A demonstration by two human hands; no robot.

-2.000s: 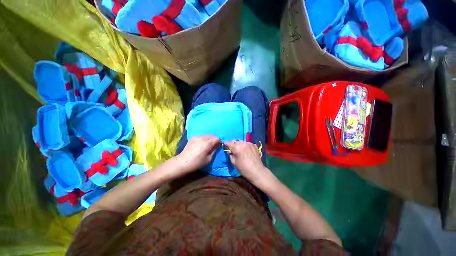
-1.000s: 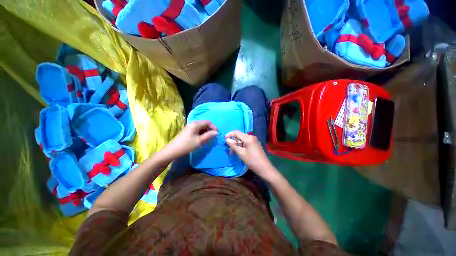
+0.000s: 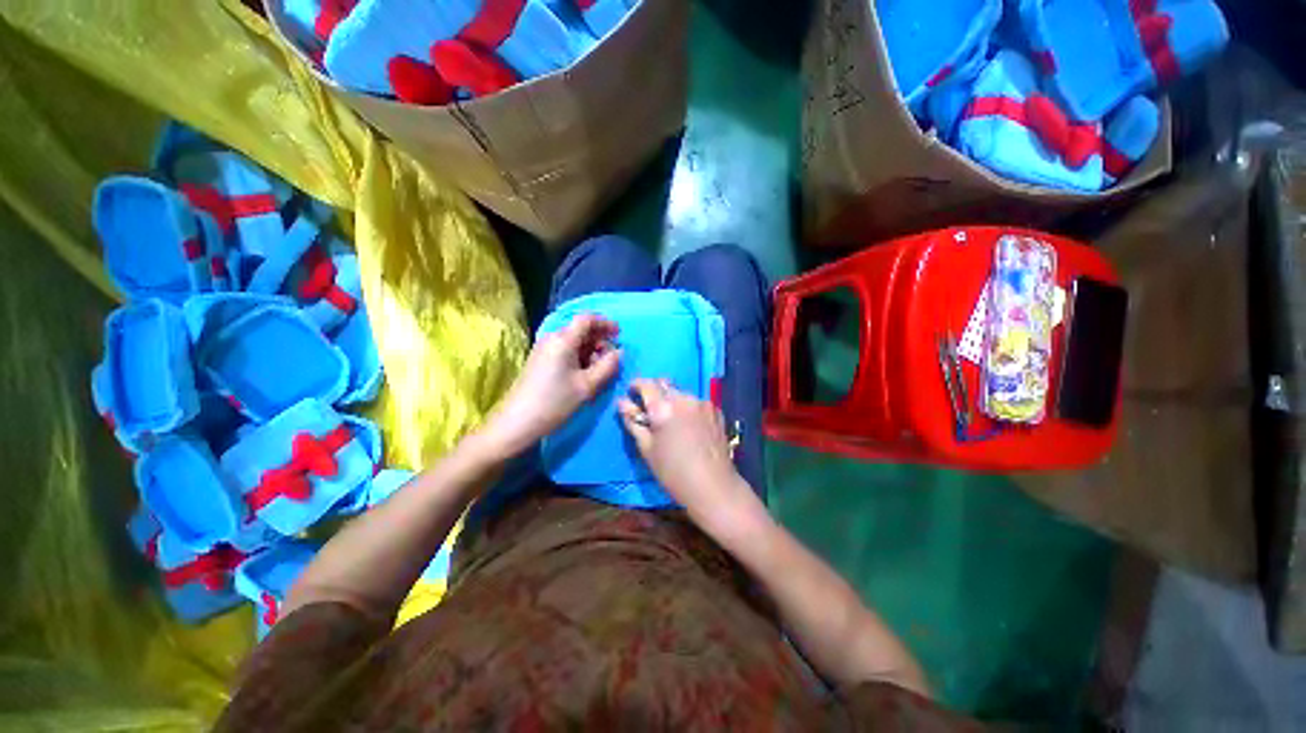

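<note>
A light-blue plush piece (image 3: 662, 332) lies on my lap with its tray-like face up and a bit of red at its right edge. My left hand (image 3: 562, 375) is over its upper left part, thumb and fingertips close together. My right hand (image 3: 676, 433) is over its middle, fingers curled and fingertips bunched. The hands are a little apart. Any needle or thread between them is too small to see, so I cannot tell what the fingers hold.
A red plastic stool (image 3: 891, 287) on the right bears a colourful pencil case (image 3: 1021, 332), a black phone (image 3: 1093, 354), a paper sheet and slim dark snips (image 3: 955, 384). A yellow sack (image 3: 430, 272) with blue pieces lies left. Two cartons (image 3: 573, 151) of blue pieces stand ahead.
The hands were together low on the piece, then parted. My left hand has risen toward the piece's top. My right hand has moved slightly left since one second ago.
</note>
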